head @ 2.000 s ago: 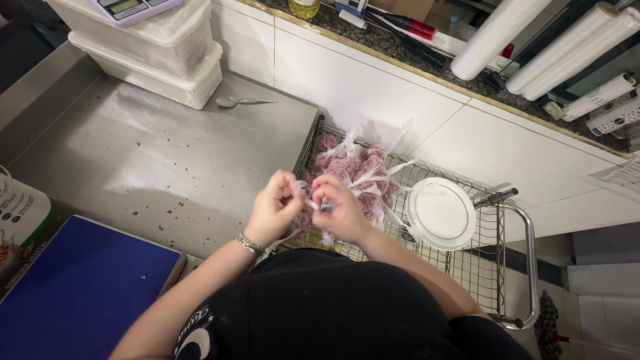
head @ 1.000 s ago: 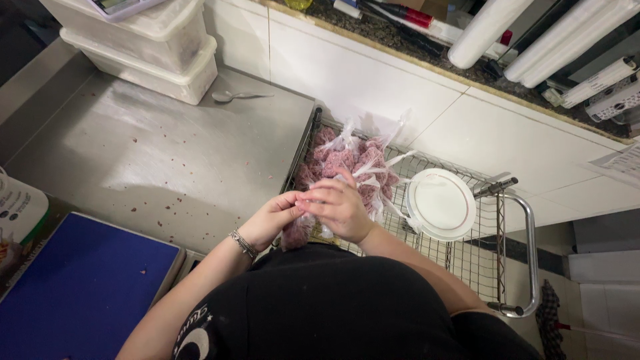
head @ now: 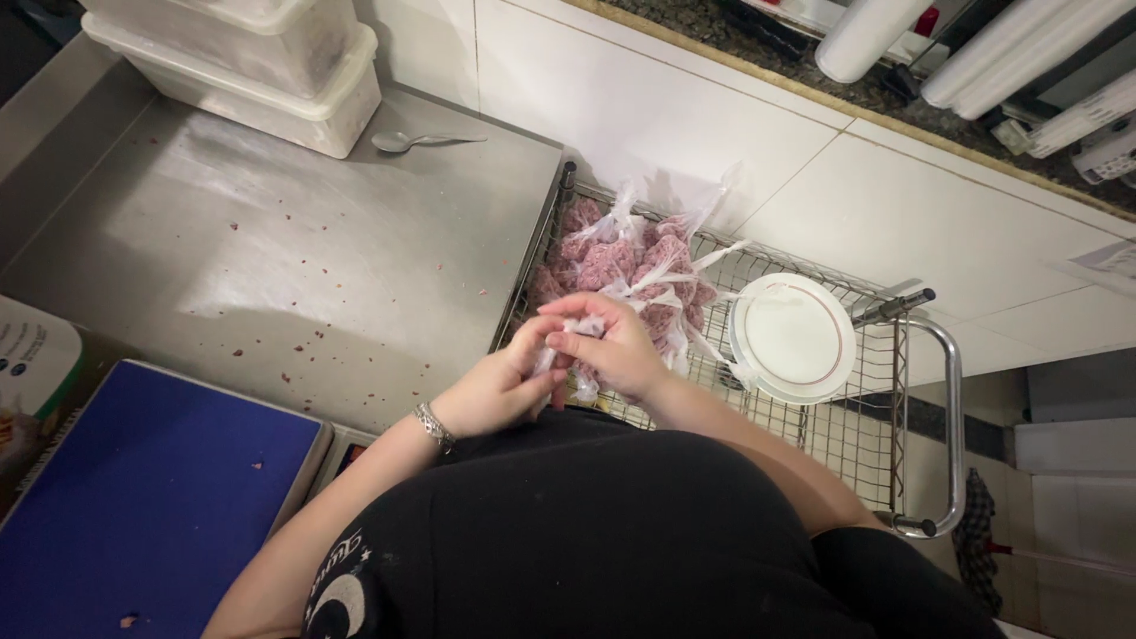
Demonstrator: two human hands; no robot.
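My left hand [head: 506, 382] and my right hand [head: 612, 346] meet close to my body, both gripping the gathered top of a clear plastic bag [head: 584, 330]. The bag's lower part is mostly hidden by my hands. Just beyond them, several tied plastic bags of pink minced meat [head: 608, 266] lie piled in a wire rack cart [head: 825, 444]. Their twisted white ends stick up and out to the right. A white plate with a thin brown ring [head: 792, 337] rests on the cart, right of the bags, on top of another plate.
Left of the cart is a steel worktop [head: 373, 248] with meat crumbs and a metal spoon [head: 399, 141]. Lidded plastic tubs [head: 266, 98] stand at its back. A blue board [head: 169, 497] lies at lower left. Plastic film rolls [head: 865, 40] sit on the granite ledge above the tiled wall.
My hands stay together at the near side of the meat bags, and their fingers have shifted around the plastic. Gathered plastic now shows between them, where one second ago the fingers covered it.
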